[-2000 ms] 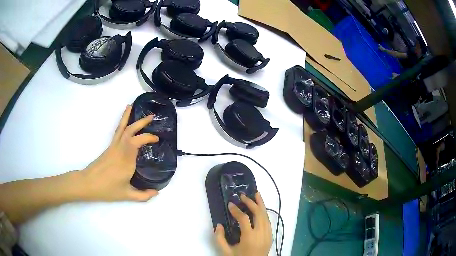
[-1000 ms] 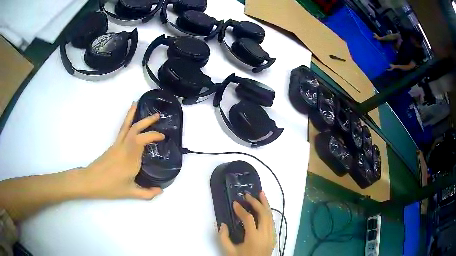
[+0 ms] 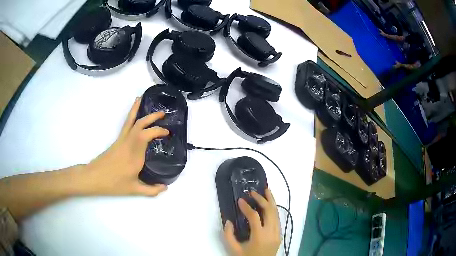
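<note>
My left hand [image 3: 127, 150] grips a black twin-cup unit [image 3: 172, 150], thumb at its lower end and two fingers on its film-covered top. A thin black cable [image 3: 240, 149] leaves this unit's right side and loops down to the right. My right hand [image 3: 260, 227] grips a second black twin-cup unit [image 3: 227, 182] at the front, its fingers over the lower part of the top; shiny film shows on it. Both units lie on the white sheet [image 3: 90, 120]. Several black headphones [image 3: 257, 117] lie behind them.
More film-covered twin-cup units [image 3: 345, 145] cluster on cardboard [image 3: 320, 165] at the right. A white power strip [image 3: 377, 235] and loose cords lie at lower right. A thin dark stick [image 3: 343, 53] lies on the far cardboard. A person's hands [image 3: 392, 36] show at a blue surface [image 3: 352, 25].
The whole view has shifted a little, so the bench things appear further right. Both hands keep their holds on the two units, which have not visibly moved on the sheet.
</note>
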